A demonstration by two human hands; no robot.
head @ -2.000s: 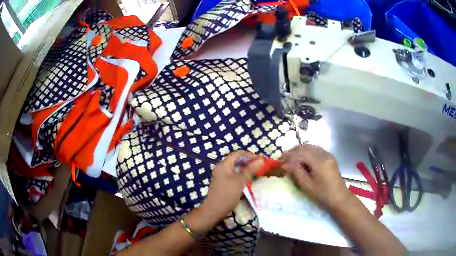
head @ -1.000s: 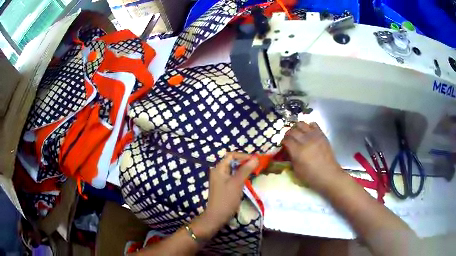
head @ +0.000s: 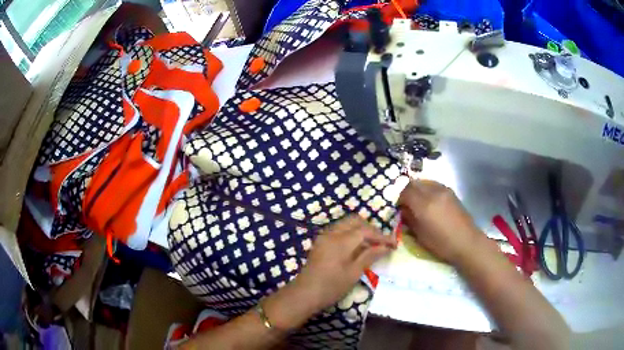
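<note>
The navy and cream printed panel (head: 294, 171) lies spread left of the needle, its right edge under the presser foot (head: 410, 163). My right hand (head: 434, 215) is closed on the panel's edge just in front of the presser foot; its fingertips are partly hidden. My left hand (head: 345, 256) lies on the panel lower down, fingertips pinching the edge, where a bit of orange-red binding (head: 397, 229) shows between the hands. More orange edging shows below my left hand. The off-white sewing machine (head: 492, 102) stands over the panel's right side.
Dark-handled scissors (head: 561, 247), thread snips (head: 523, 222) and red fabric strips (head: 508, 234) lie right of my right hand. A heap of orange, white and printed pieces (head: 123, 184) is at left beside a cardboard box (head: 51, 109). Blue bins (head: 581, 31) stand behind the machine.
My left hand has moved right and up along the edge, closer to my right hand. Less orange binding shows between them. My right hand has moved closer to the presser foot since the earliest frame.
</note>
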